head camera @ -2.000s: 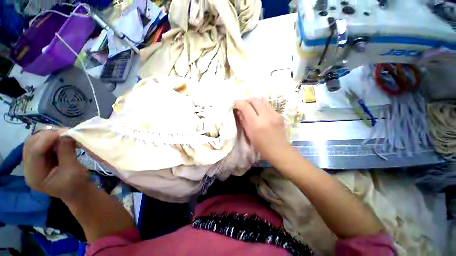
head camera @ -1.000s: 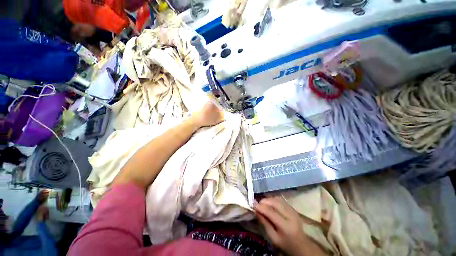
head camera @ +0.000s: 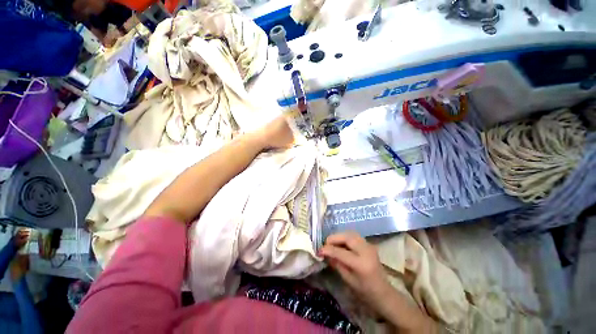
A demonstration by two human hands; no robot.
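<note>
A large cream garment piece [head camera: 242,215] lies heaped left of the needle and hangs over the table edge. Its gathered seam [head camera: 302,205] runs from the presser foot [head camera: 314,134] down toward me, with a narrow pale strip along it. My left hand [head camera: 278,134] lies on the cloth just left of the presser foot, fingers partly hidden by cloth and glare. My right hand [head camera: 353,258] pinches the edge of the cloth and strip near the table's front edge. The sewing machine [head camera: 405,85] is white with a blue stripe.
Thread snips [head camera: 390,155], red rings [head camera: 421,114], a pale lilac tape bundle [head camera: 457,163] and a cream cord bundle [head camera: 536,156] lie right of the needle. More cream cloth [head camera: 202,85] is heaped behind. A purple basket [head camera: 26,124] is at far left. Another person's arm [head camera: 23,287] shows at lower left.
Since two seconds ago, both hands left the spread cloth; the left is now by the needle, the right at the front edge. Over the last second, the right hand shifted slightly up and the view moved.
</note>
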